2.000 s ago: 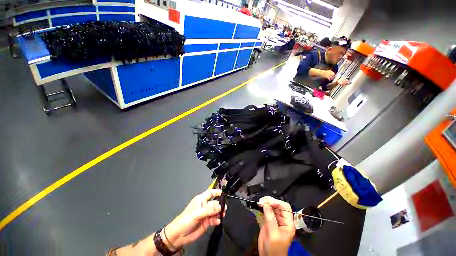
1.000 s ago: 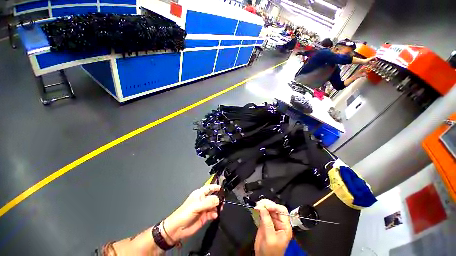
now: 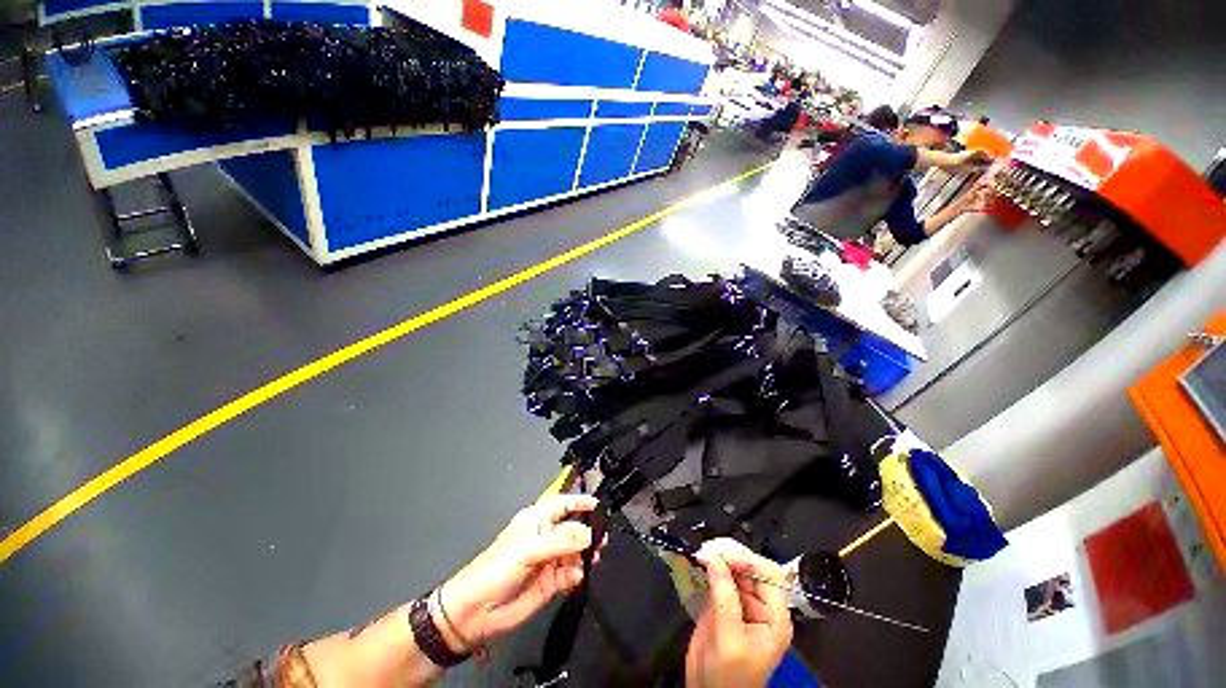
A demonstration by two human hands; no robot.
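Observation:
My left hand (image 3: 541, 562) is shut on a black strap (image 3: 570, 621), whose lower part hangs below the hand. My right hand (image 3: 740, 616) holds a thin silvery rod (image 3: 861, 612) like a pen. The rod's dark front part points left toward the strap; whether it touches is too small to tell. A jar (image 3: 823, 578) with black contents stands just right of my right hand, behind the rod. A heap of black straps (image 3: 672, 376) with silver fittings lies on the dark table (image 3: 914, 638) beyond my hands.
A yellow-rimmed holder (image 3: 914, 518) with blue cloth (image 3: 961, 511) and a pale stick (image 3: 867, 534) sits at right. An orange panel (image 3: 1183, 410) is far right. A person (image 3: 861, 182) reaches to clamps under an orange hood (image 3: 1129, 168). Another strap pile (image 3: 309, 81) lies across the aisle.
The rod's free end has tipped lower on the right. The strap's lower end shows further left. The person beyond has raised their arms to the clamps. The view has shifted slightly.

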